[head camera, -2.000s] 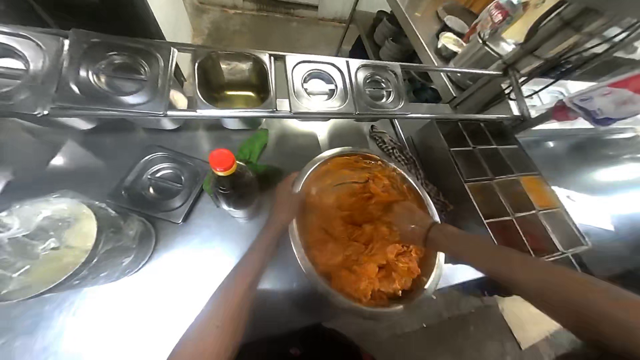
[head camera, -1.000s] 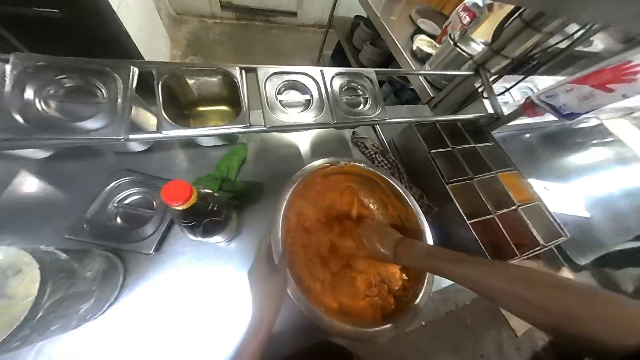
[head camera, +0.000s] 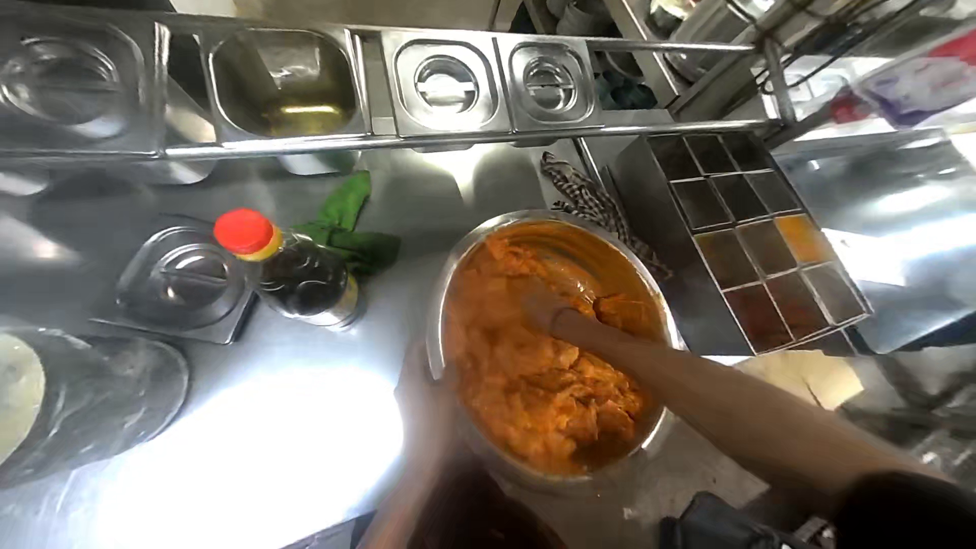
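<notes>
A round steel mixing bowl (head camera: 665, 305) holds pieces of food in a thick orange marinade (head camera: 564, 381). My right hand (head camera: 545, 305) is sunk in the orange mix near the bowl's middle; its fingers are covered and blurred, so their hold cannot be told. At the bowl's left rim is my left hand (head camera: 427, 389), gripping the edge, blurred by motion. Left of the bowl stands a bottle of dark sauce with a red cap (head camera: 305, 278), and behind it lies a green cloth (head camera: 347, 229).
A steel pan lid (head camera: 191, 282) lies left of the bottle, near a clear plastic container (head camera: 114, 389). Steel pans with lids (head camera: 446, 84) and an open pan of yellowish liquid (head camera: 286, 84) line the back rail. A checked cloth (head camera: 587, 198) and a compartment spice box (head camera: 762, 236) are at the right.
My right hand has moved within the orange mix, away from the bowl's right side. My left hand has stayed at the left rim. The view has shifted somewhat.
</notes>
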